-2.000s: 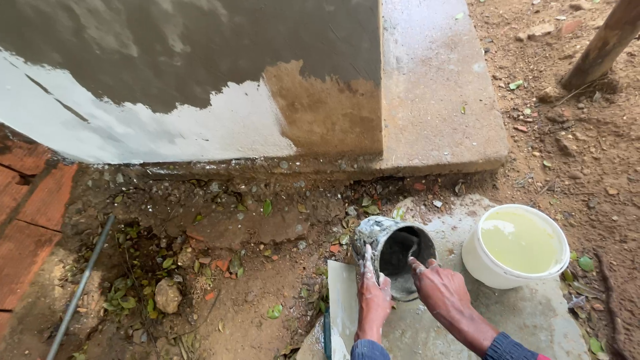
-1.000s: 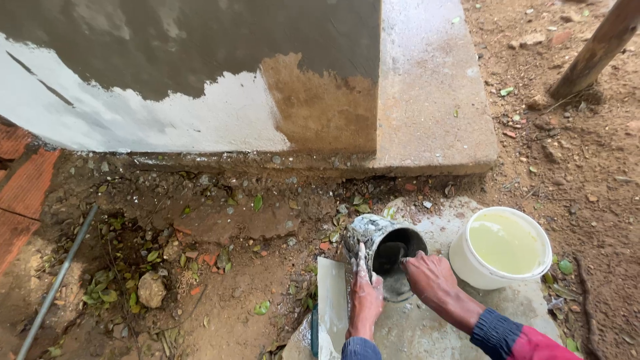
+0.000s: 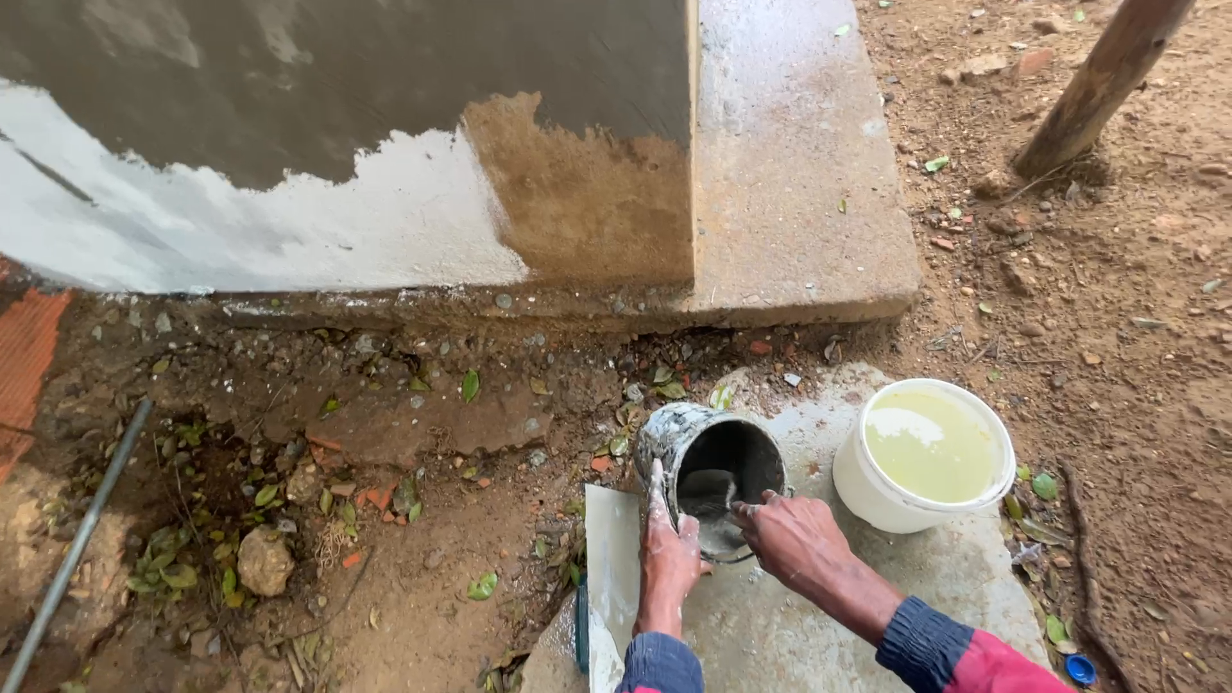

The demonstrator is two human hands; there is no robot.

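A dark bucket smeared with grey and white material (image 3: pixel 664 433) is tilted on a concrete slab (image 3: pixel 818 616), its mouth facing me. My left hand (image 3: pixel 669 553) grips its left rim, with whitish residue on the fingers. My right hand (image 3: pixel 794 539) is closed at the mouth around the end of a tool that reaches inside; the tool's kind cannot be told. Wet grey material (image 3: pixel 712 500) lies in the bucket. To the right stands a white plastic bucket (image 3: pixel 895 505) of yellowish-green liquid. A flat pale sheet or blade (image 3: pixel 611 568) lies left of my left hand.
Ahead is a wall (image 3: pixel 385 221), partly grey, white and brown, above a concrete ledge (image 3: pixel 799 192). A wooden post (image 3: pixel 1102 91) stands at upper right. A metal rod (image 3: pixel 82 539), a stone (image 3: pixel 265 561) and red bricks (image 3: pixel 29 356) are at left. A blue cap (image 3: pixel 1080 669) lies at lower right.
Both hands stay at the tilted bucket. More of the right sleeve shows than two seconds ago.
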